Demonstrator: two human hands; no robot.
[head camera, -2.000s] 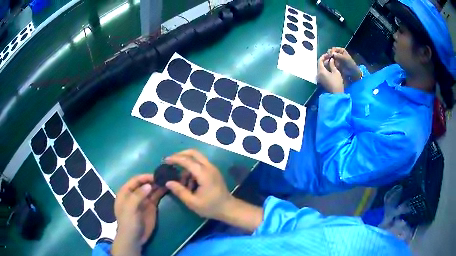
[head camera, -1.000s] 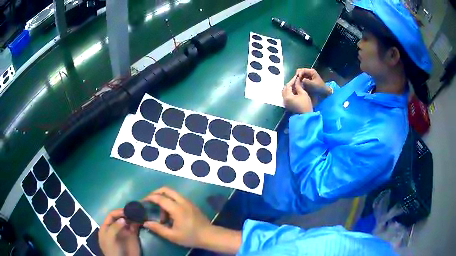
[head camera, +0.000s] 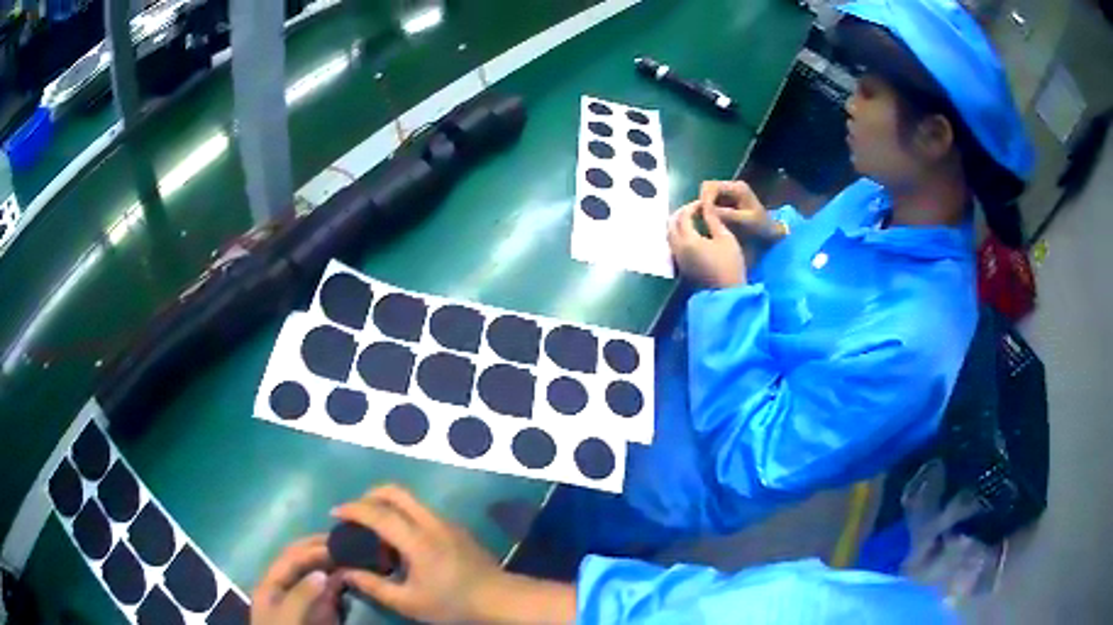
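My right hand (head camera: 421, 556) holds a small round black part (head camera: 356, 547) between thumb and fingers at the bottom of the view. My left hand (head camera: 297, 586) is beside it, cut off by the lower edge, its fingertips close to the part; whether it grips the part too is hard to tell. A large white backing sheet (head camera: 275, 366) with rows of black round and D-shaped pads lies on the green bench in front of my hands. Another backing sheet (head camera: 143, 510) with black D-shaped pads lies at the lower left.
A long row of thick black round units (head camera: 275, 263) runs along the back. A person in blue (head camera: 842, 342) sits at the right, hands together near a smaller pad sheet (head camera: 620, 238). A dark pen-like thing (head camera: 686, 86) lies beyond it. A blue bin (head camera: 27, 137) is far left.
The camera view has turned, so the sheets sit lower and further left. My hands have stayed close together around the black part, which now faces up more. The other person's hands remain together.
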